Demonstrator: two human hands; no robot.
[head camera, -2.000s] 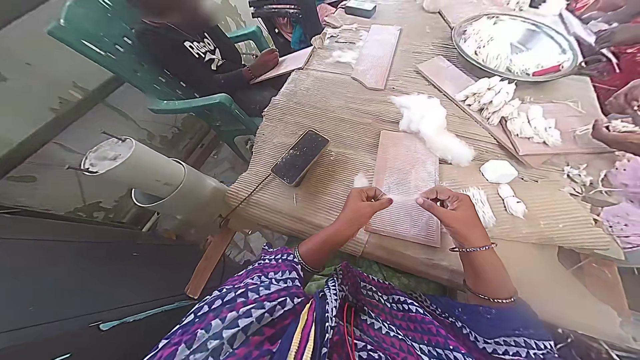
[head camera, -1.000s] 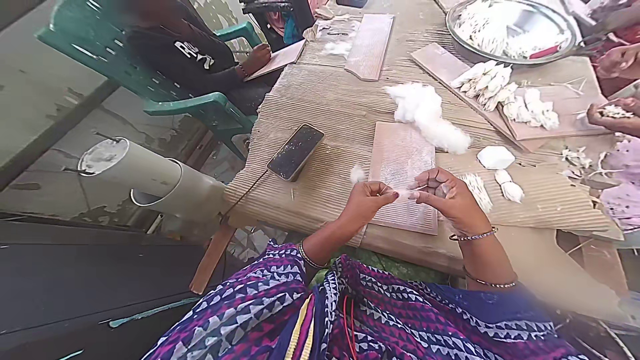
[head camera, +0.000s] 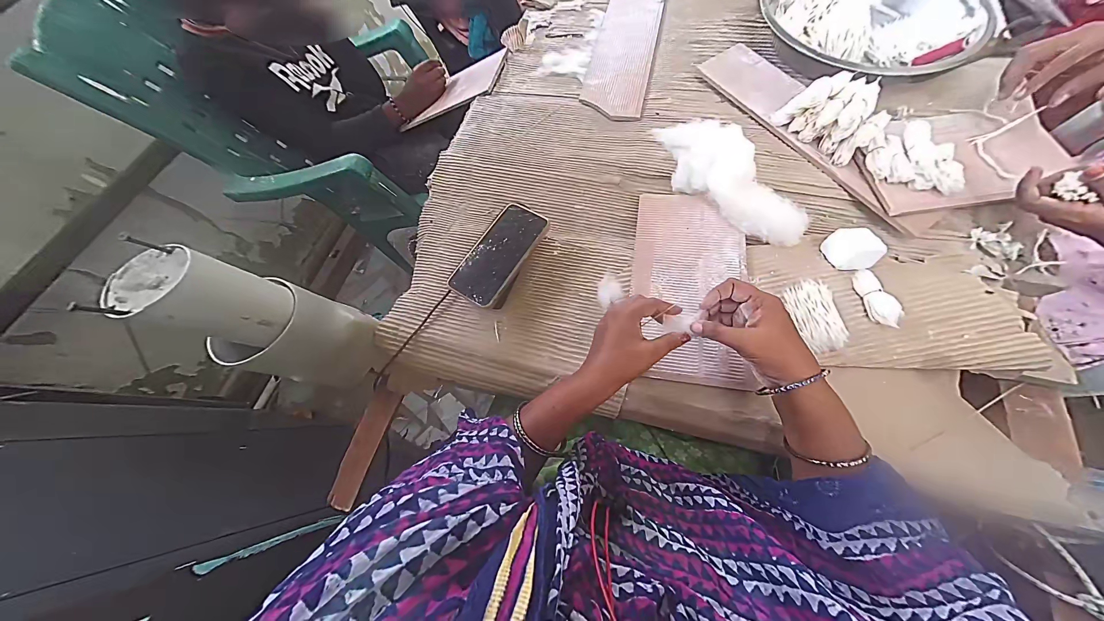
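Between thumb and fingertips, my left hand (head camera: 638, 336) pinches one side of a small wisp of white cotton (head camera: 681, 323). My right hand (head camera: 746, 328) grips the wisp's other side, with the fingertips of both hands nearly touching. Both are over a pinkish ridged board (head camera: 690, 250) at the table's near edge. A large tuft of cotton fiber (head camera: 724, 177) lies at the board's far end, and a small tuft (head camera: 611, 291) is by its left edge. Right of my right hand are a pile of thin white cotton wicks (head camera: 815, 316), a white faceted piece (head camera: 853, 249) and a small tied white bundle (head camera: 877, 298).
A smartphone (head camera: 498, 254) with a cable lies left on the corrugated cardboard (head camera: 552, 172). Far right are bundled wicks (head camera: 832, 112) on boards, a metal tray (head camera: 884, 69) and a co-worker's hands (head camera: 1065, 194). Another person sits in a green chair (head camera: 328, 181). White pipes (head camera: 233, 302) stand left.
My hands, apart two seconds ago, have come together at the wisp of cotton. At the far right, the co-worker's hands have shifted.
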